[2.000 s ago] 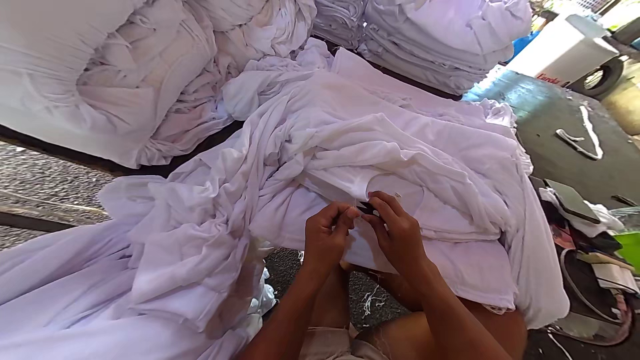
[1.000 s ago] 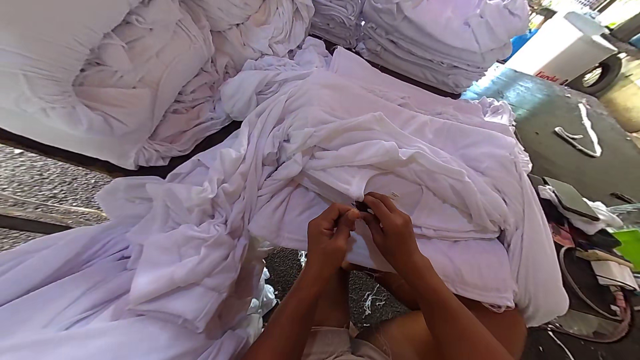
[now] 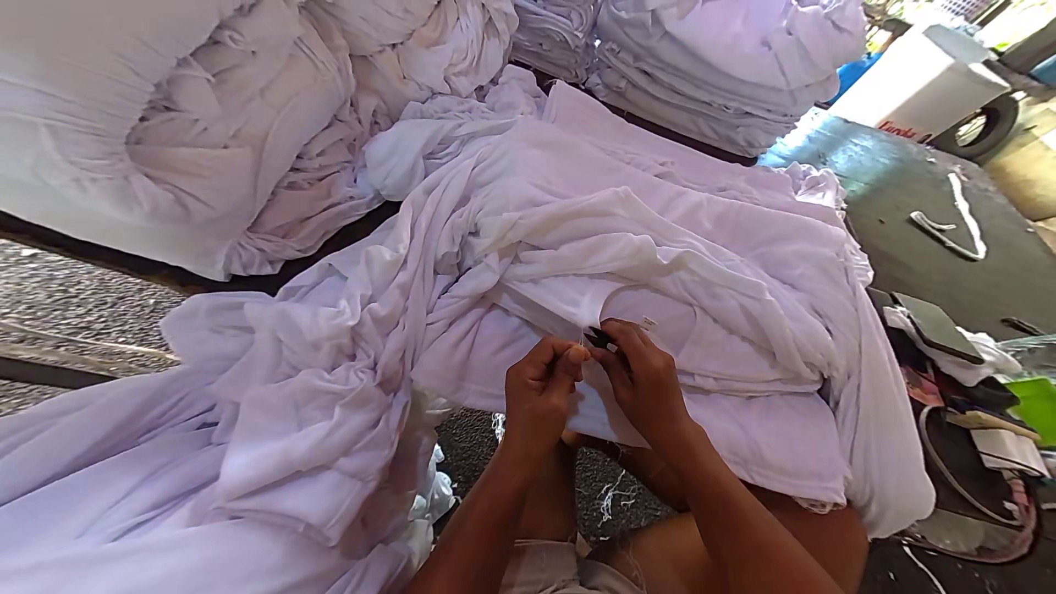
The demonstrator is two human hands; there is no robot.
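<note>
White shirts [image 3: 610, 173] lie heaped in front of me, the neckline of one facing my hands. Fine thread [image 3: 582, 337] runs from near that neckline to the pinched fingertips of my left hand [image 3: 540, 384]. My right hand [image 3: 639, 371], just beside it, holds a small dark tool [image 3: 598, 337], which looks like thread snips; its blades point toward the thread. Most of the tool is hidden by my fingers, so whether its blades are closed cannot be seen.
Bundled white cloth [image 3: 223, 140] fills the upper left, and folded white stacks [image 3: 718, 66] stand at the back. At right are a dark tabletop [image 3: 899, 181] with a white strip [image 3: 961, 210], a flat grey-green device [image 3: 936, 326] and assorted clutter. Loose threads [image 3: 615, 499] lie on the ground below.
</note>
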